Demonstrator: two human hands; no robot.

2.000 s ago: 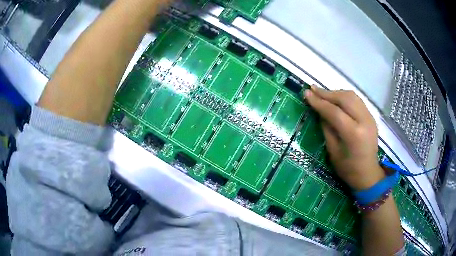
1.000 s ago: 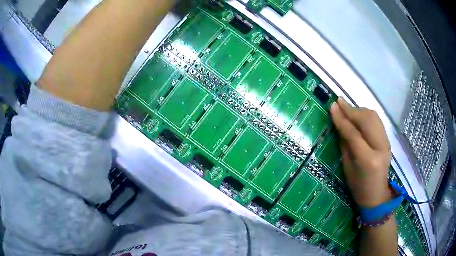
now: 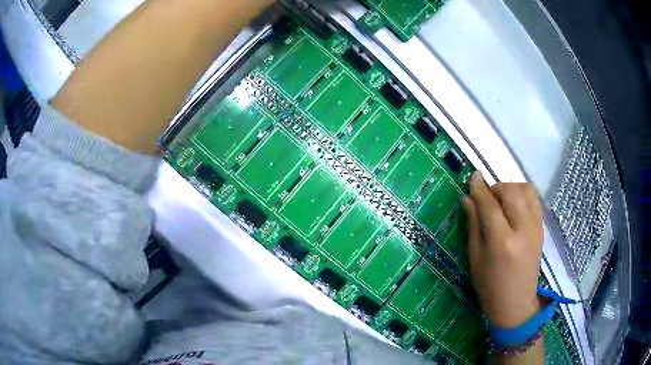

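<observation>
A green PCB panel [image 3: 307, 171] with two rows of unit boards lies on the line in front of me, with another panel [image 3: 428, 306] against its right end. My right hand [image 3: 503, 246] lies over the far edge where the panels meet, fingertips down on the edge. No part shows between its fingers, and its underside is hidden. A bright blue wrist strap [image 3: 525, 328] is on my right wrist. My left forearm reaches across the upper left, and my left hand is cut off by the top edge.
A component tray [image 3: 582, 203] with rows of silver parts lies on the white ledge [image 3: 500, 78] at the right. A loose PCB panel [image 3: 403, 14] is at the top. Pale conveyor rails [image 3: 207, 228] border the boards. Dark metal rods [image 3: 221, 78] show left of the panel.
The near panel has shifted right and down in view, and a gap with rods now shows at its left end. My right hand has moved lower along the far edge.
</observation>
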